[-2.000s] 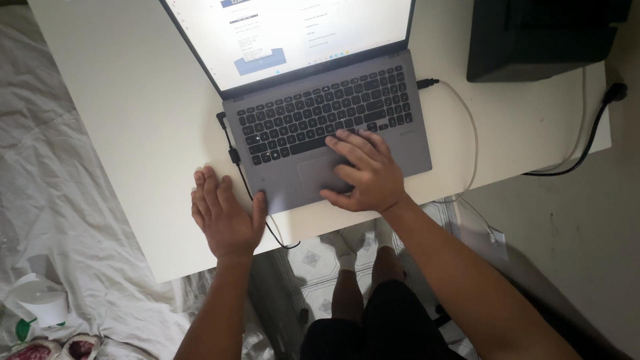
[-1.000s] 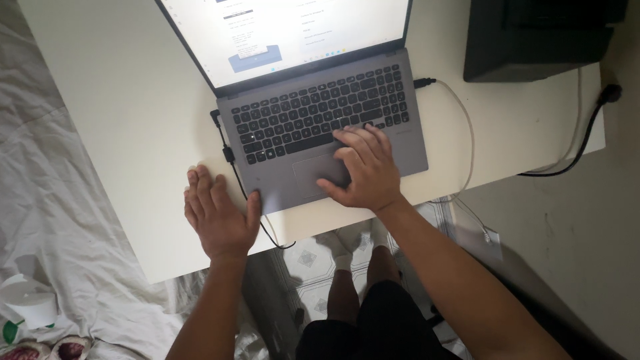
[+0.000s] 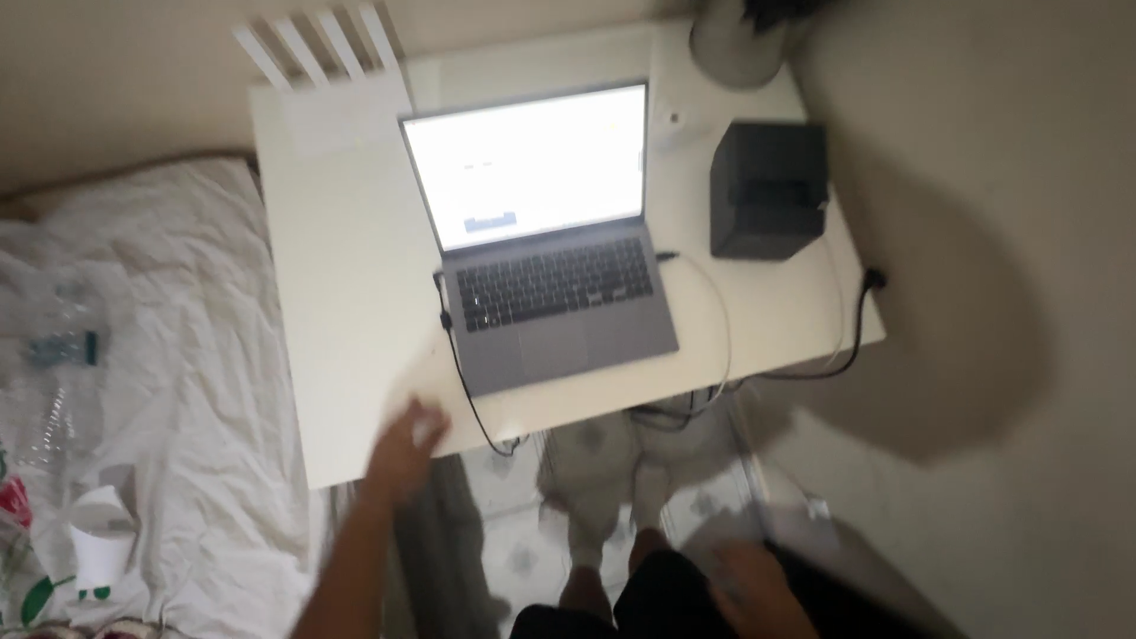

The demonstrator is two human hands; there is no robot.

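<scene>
An open grey laptop with a bright screen stands on a white table. My left hand is over the table's front left corner, left of the laptop and its black charging cable; it is blurred, its fingers look partly curled, and whether it touches the table I cannot tell. Down by my right thigh, below the table edge, is my right hand, blurred and away from the laptop. I see nothing held in it, but its fingers are unclear.
A white router with upright antennas is at the back left. A black box-shaped device stands right of the laptop. Cables hang over the front edge. On the white bed sheet lie a clear plastic bottle and a white paper cup.
My right hand has left the laptop's touchpad area and dropped beside my thigh. My left hand, earlier spread flat on the table, is now partly curled. The view has widened and shifted.
</scene>
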